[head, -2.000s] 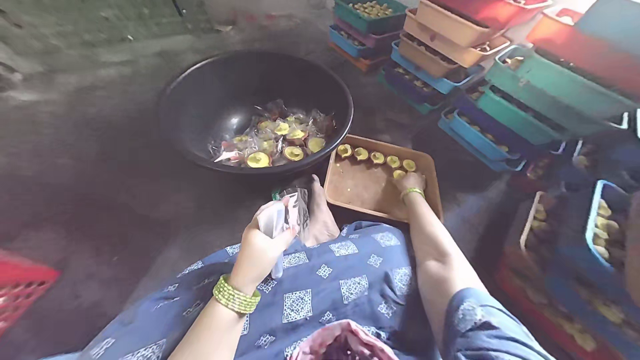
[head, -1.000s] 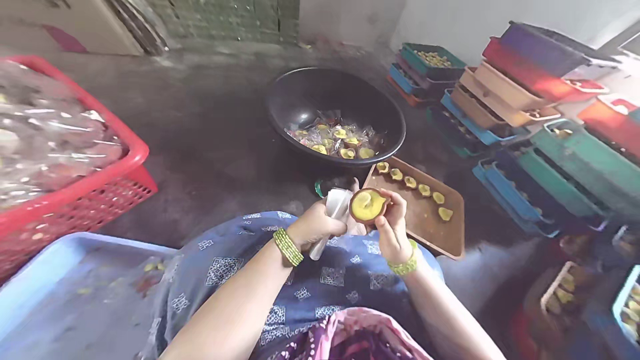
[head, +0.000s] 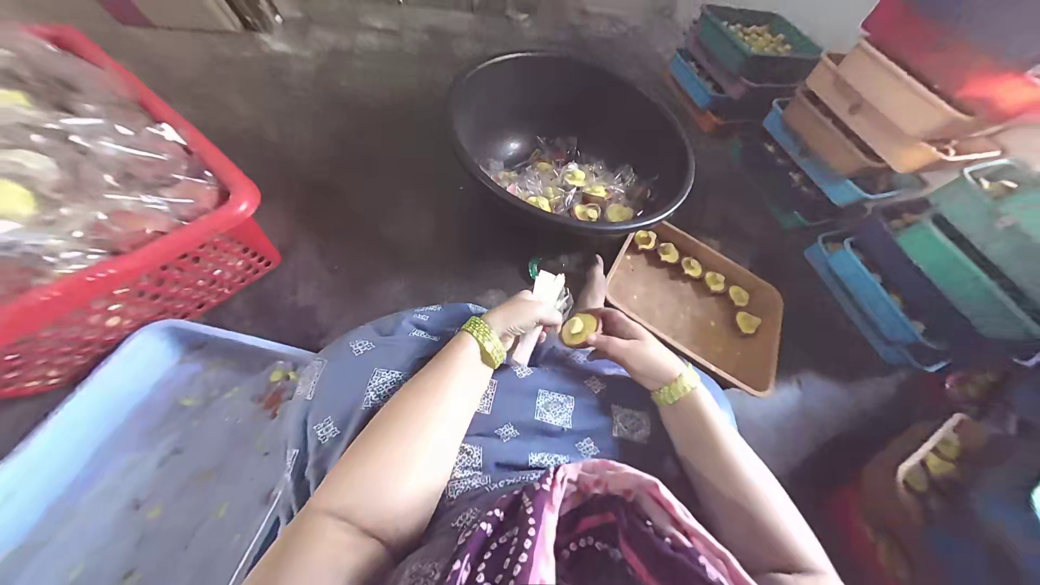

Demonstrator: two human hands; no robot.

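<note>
My left hand (head: 524,317) is closed around a stack of flat, pale and clear plastic packets (head: 546,294). Just to its right, my right hand (head: 630,341) holds a small round cup-shaped piece (head: 580,330), yellow inside with a brown rim, by its edge between thumb and fingers. A brown plastic tray (head: 691,325) lies on the floor beyond my right hand, with a row of several similar yellow pieces (head: 691,267) along its far side. Beyond my hands stands a black basin (head: 504,106), with several such pieces in clear wrappers (head: 574,176) inside.
A red plastic basket (head: 236,203) full of wrapped pieces stands at the left, beside a light blue tray (head: 154,341) with scraps. Stacked coloured trays (head: 877,106) fill the right side. My foot (head: 595,284) is between my hands and the basin.
My right hand was at the brown tray two seconds ago and has come back toward my left hand with a round piece. The view has shifted, showing more of the left side.
</note>
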